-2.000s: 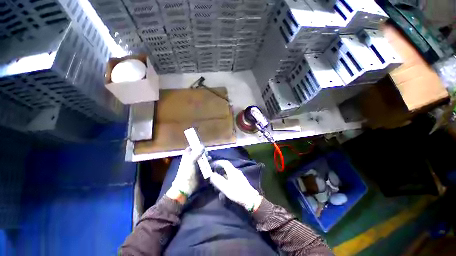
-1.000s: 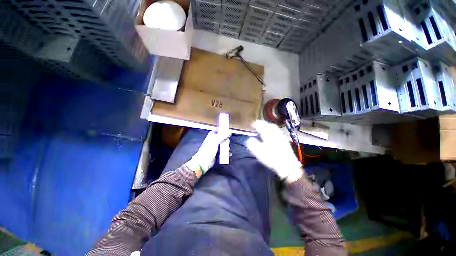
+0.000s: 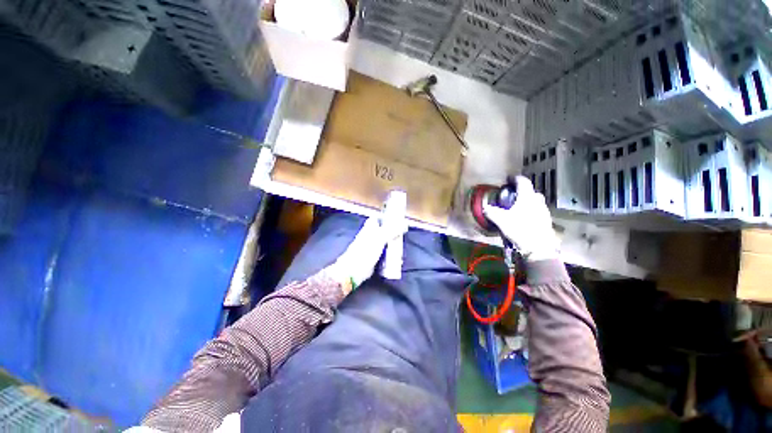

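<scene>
My left hand (image 3: 364, 254), in a white glove, holds a narrow pale metal part (image 3: 394, 245) upright over my lap at the bench edge. The part looks like a white strip, edge-on. My right hand (image 3: 526, 221), also gloved, is closed over the sander (image 3: 487, 206) at the right of the cardboard. The sander's dark red round pad faces left; the rest is mostly hidden under the hand. An orange-red air hose (image 3: 511, 293) loops down from it below the bench edge.
Brown cardboard (image 3: 381, 144) lies on the bench, with a thin dark tool (image 3: 440, 110) at its back. A carton with white discs (image 3: 306, 52) and a grey plate (image 3: 302, 123) are left. Slotted metal parts (image 3: 622, 182) are stacked right. A blue bin (image 3: 499, 359) stands below.
My right hand has moved right from the lap to the sander and taken hold of it. My left hand still holds the part. The view has shifted, and the hose loop shows more.
</scene>
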